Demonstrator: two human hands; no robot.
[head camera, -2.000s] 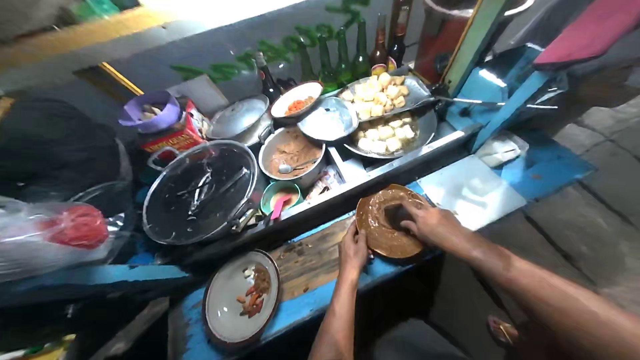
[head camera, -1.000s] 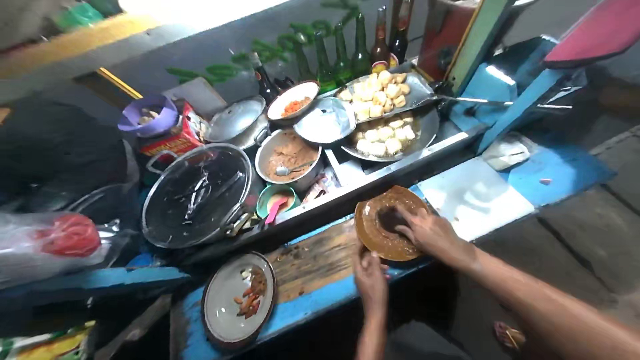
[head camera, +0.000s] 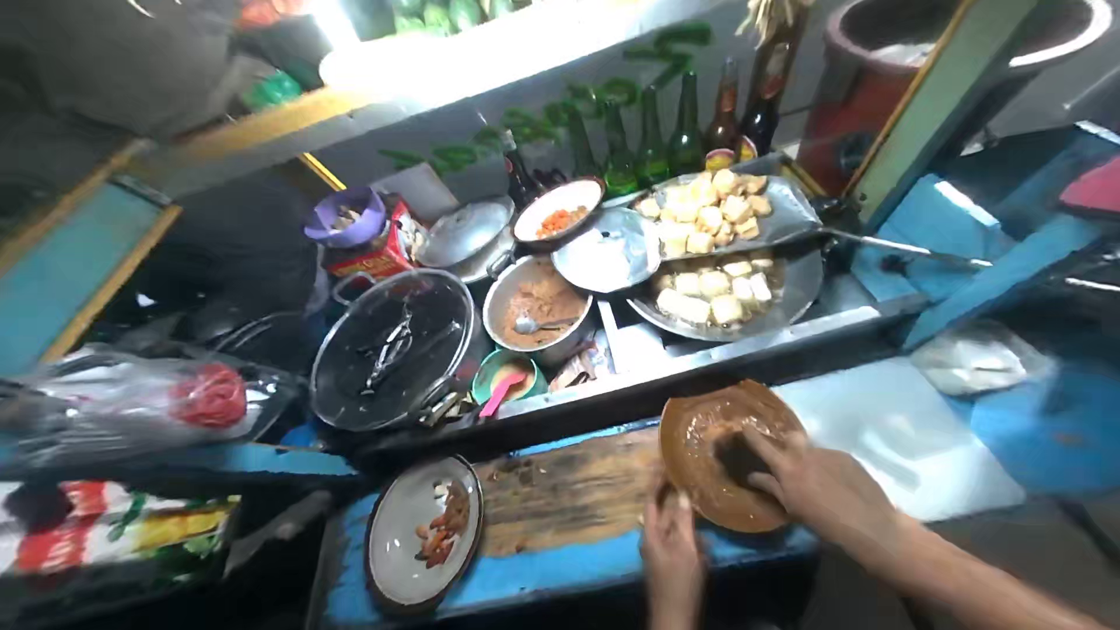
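A brown mortar dish (head camera: 709, 499) with wet paste inside rests near the front edge of the blue counter. My right hand (head camera: 809, 486) is closed around a dark pestle (head camera: 739, 459), which presses into the paste. Beside the dish's lower left rim is my left hand (head camera: 674, 542), fingers raised; whether it touches the rim cannot be told. Left of the hands, an oval grey plate (head camera: 398, 534) holds chilies and small pale pieces. Between plate and dish lies a worn wooden board (head camera: 560, 499).
Behind the counter stand a frying pan (head camera: 801, 289) of frying cubes, a tray (head camera: 787, 214) of fried cubes, a pot (head camera: 499, 306) of brown paste with a spoon, a glass lid (head camera: 328, 385) and glass bottles (head camera: 685, 131). A white board (head camera: 910, 437) lies at right.
Two seconds ago my left hand held the dish's left rim; it then moved down off it. My right hand has shifted the pestle about within the paste.
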